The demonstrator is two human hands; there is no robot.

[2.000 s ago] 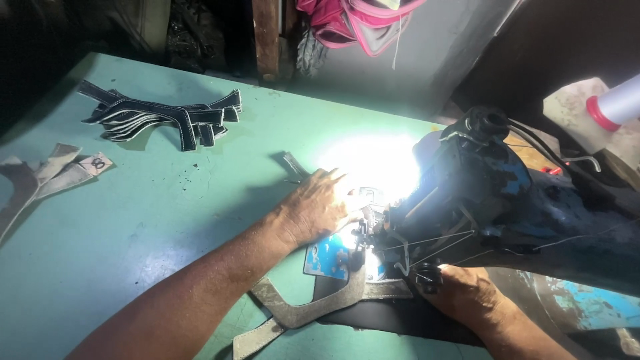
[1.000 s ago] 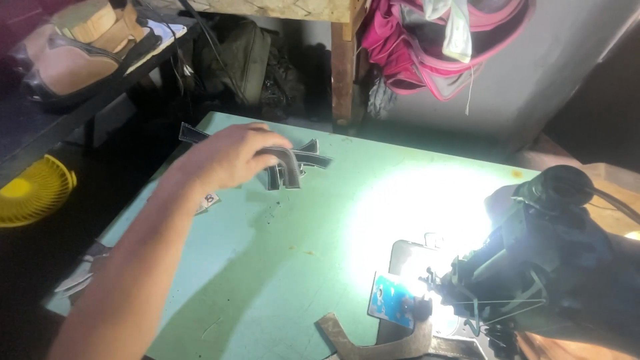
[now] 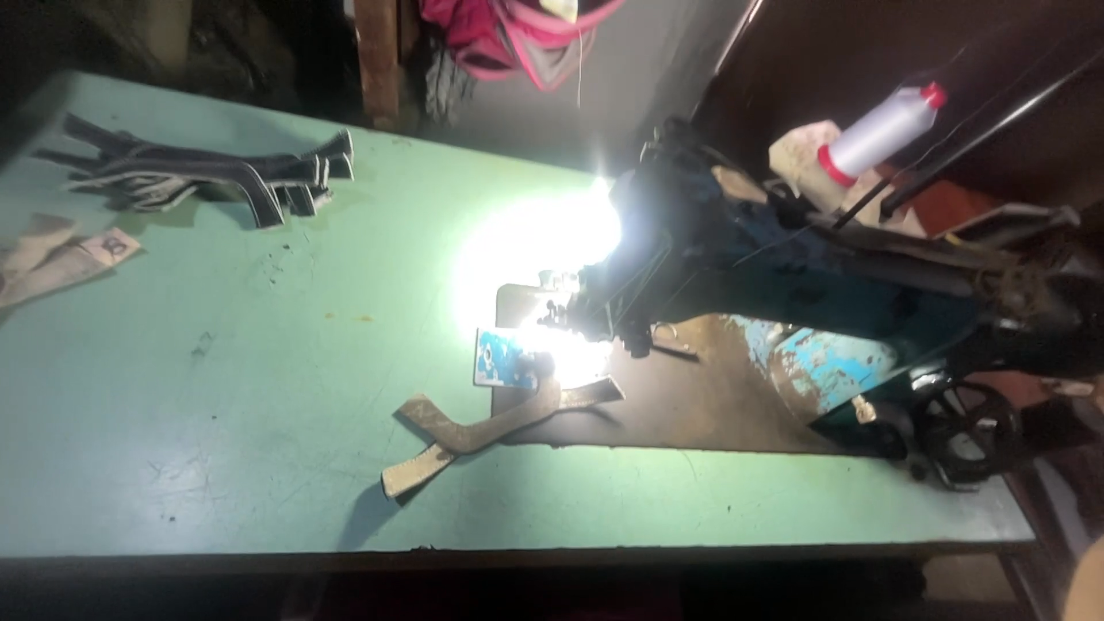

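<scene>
Neither my left hand nor my right hand shows clearly in this view. A sewing machine (image 3: 802,276) with worn blue paint stands on the right, its needle area washed out by a bright lamp. Under its needle end lies a brown strap piece (image 3: 500,427) with angled arms, one pale stitched end reaching down-left onto the green tabletop (image 3: 285,371). Part of the piece is lost in the glare beside a chipped blue plate (image 3: 504,356). At the upper left, dark strap pieces with pale edges (image 3: 198,168) lie in a loose pile.
Pale cut pieces (image 3: 60,259), one bearing writing, lie at the left edge. A white thread cone (image 3: 884,134) stands behind the machine, and a black handwheel (image 3: 966,435) is at its right. A pink bag (image 3: 526,34) hangs beyond the table. A blurred tan shape enters at lower right.
My left hand, over the dark pile one second ago, has gone out of view. Two seconds ago both hands were at the machine. The view has swung back to the right.
</scene>
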